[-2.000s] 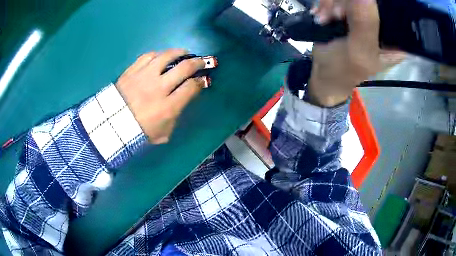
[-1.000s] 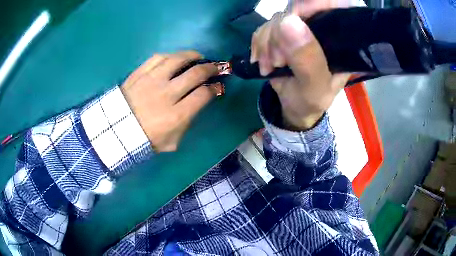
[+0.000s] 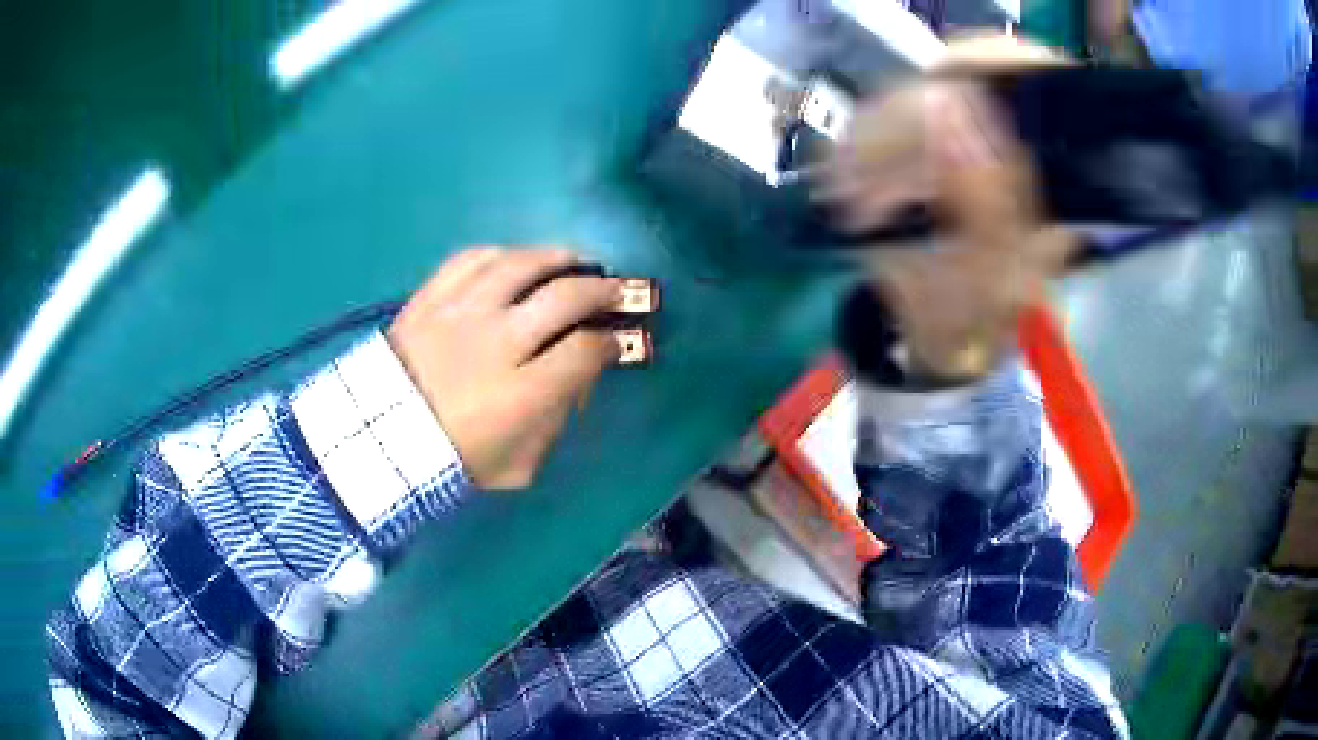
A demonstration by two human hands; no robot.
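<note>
My left hand point(image 3: 499, 354) lies palm down over the black connector housings on the green mat, with its fingers on them. Two copper terminals point(image 3: 635, 297) stick out past my fingertips, side by side; the housings are mostly hidden under the fingers. A thin black lead point(image 3: 239, 362) runs from under the hand to the left and ends in small red and blue tips. My right hand point(image 3: 940, 188) is blurred and grips the black electric screwdriver point(image 3: 1142, 152) to the right of the terminals, apart from them. The driver's tip is too blurred to make out.
A white screw feeder point(image 3: 740, 109) stands at the top, just beyond my right hand. An orange-red rimmed tray point(image 3: 1106, 499) is under my right forearm at the bench edge. A person in blue point(image 3: 1236, 51) shows at the top right. Cartons stand on the grey floor at the right.
My right hand has drawn the screwdriver back from the terminals, toward the feeder side. One second ago its tip was at the upper terminal. The whole view has shifted, showing more of the lead and feeder.
</note>
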